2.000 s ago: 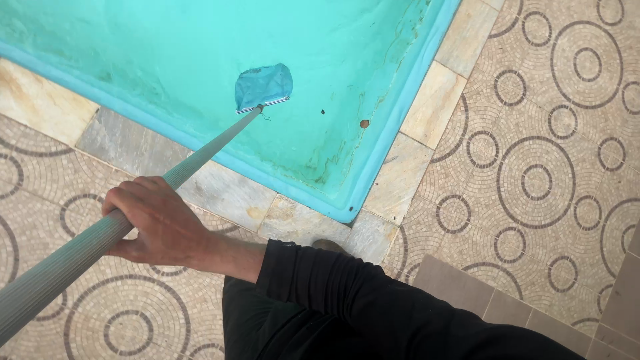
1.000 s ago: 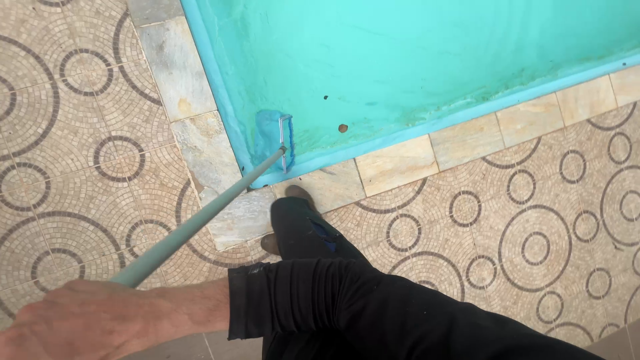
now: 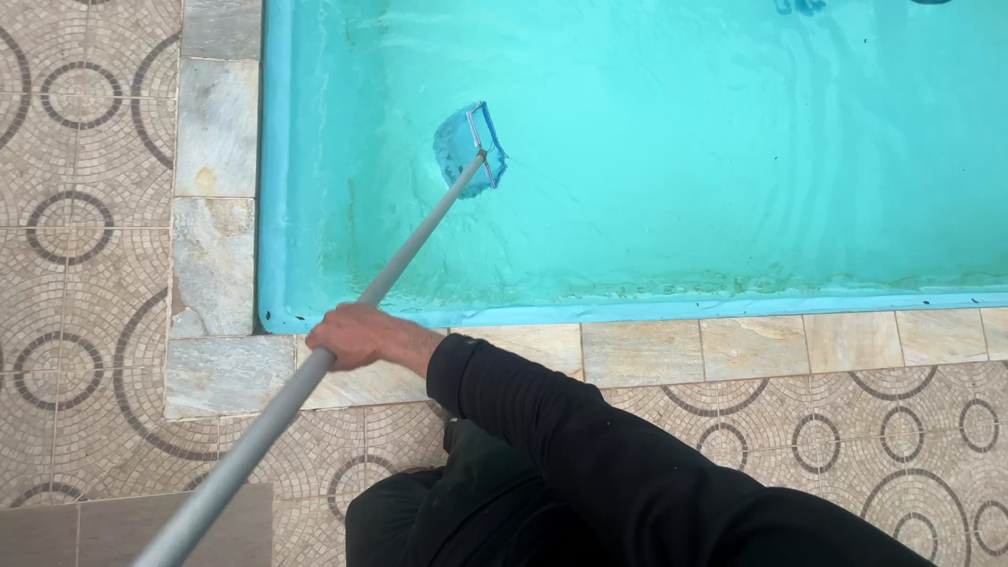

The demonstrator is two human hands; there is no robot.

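My right hand (image 3: 361, 337), reaching in from the lower right in a black sleeve, is closed around a long grey pole (image 3: 417, 236). The pole runs from the bottom left edge, under my palm and out over the pool water. At its far end is a blue skimmer net (image 3: 455, 150) with a straight-sided frame, lying in the water near the pool's left side. A few small dark bits show in the mesh. The lower end of the pole is cut off by the picture's edge. My left hand is out of view.
The pool's light blue rim (image 3: 551, 313) forms a corner at the left, bordered by stone coping (image 3: 642, 350). Circle-patterned mosaic paving (image 3: 79, 291) surrounds it. My dark-clothed legs (image 3: 449, 504) are close to the coping. Blue objects (image 3: 799, 6) show at the top right.
The net was in the pool's corner one second ago and is now farther out in the water, away from the rim. My right hand is now over the coping. The view has turned.
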